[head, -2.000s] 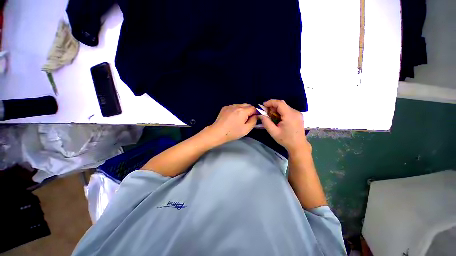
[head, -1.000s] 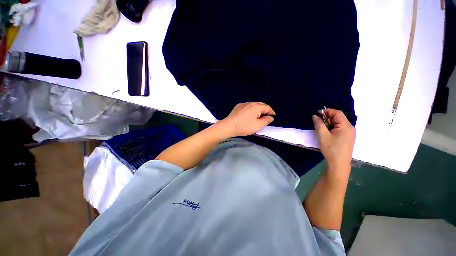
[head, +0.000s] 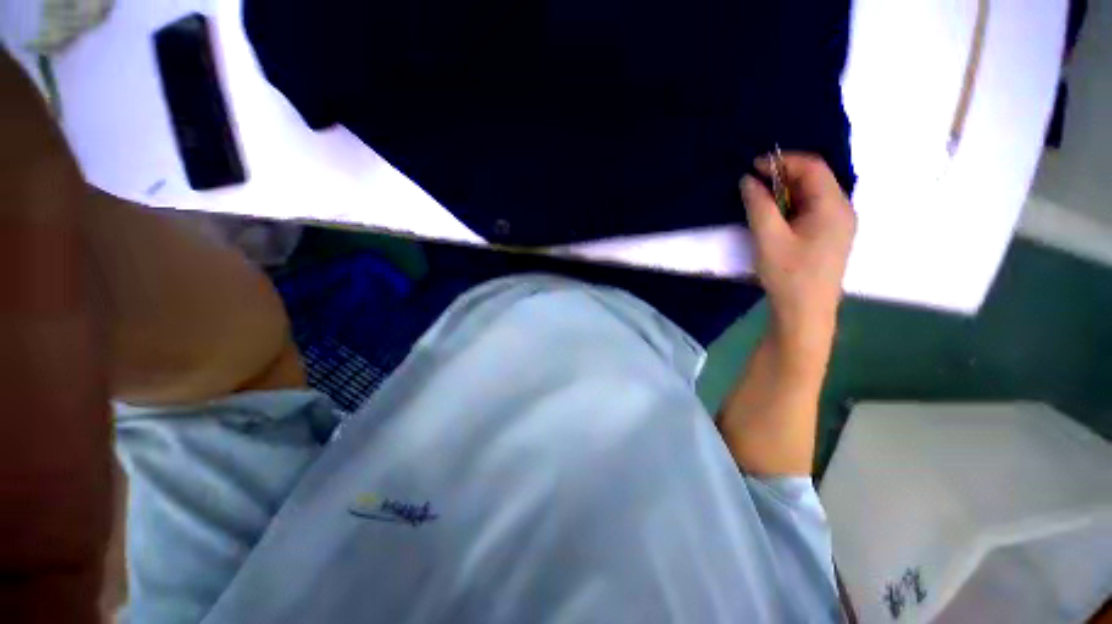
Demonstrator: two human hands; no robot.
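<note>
The dark navy garment (head: 561, 110) lies spread on the white table, its lower edge near the table's front edge. A small round button shows near its lower left corner. My right hand (head: 799, 226) is at the garment's lower right corner and holds the small brass-coloured thread snips (head: 779, 183), silvery tips pointing away from me. My left arm is raised close to the camera, large and blurred at the left edge. What shows there is forearm and a dark blurred part (head: 49, 366); the fingers cannot be made out.
A black phone (head: 199, 104) lies left of the garment. A cream bundle (head: 59, 18) and a thin green tool (head: 49, 83) are at the upper left. A tan strip (head: 969, 79) lies at the right. A blue crate (head: 342, 366) is below the table, and a whitish box (head: 963, 488) stands at lower right.
My left hand has left the garment's edge and risen close to the camera at the left. My right hand still holds the snips near the garment's right corner. The view has shifted.
</note>
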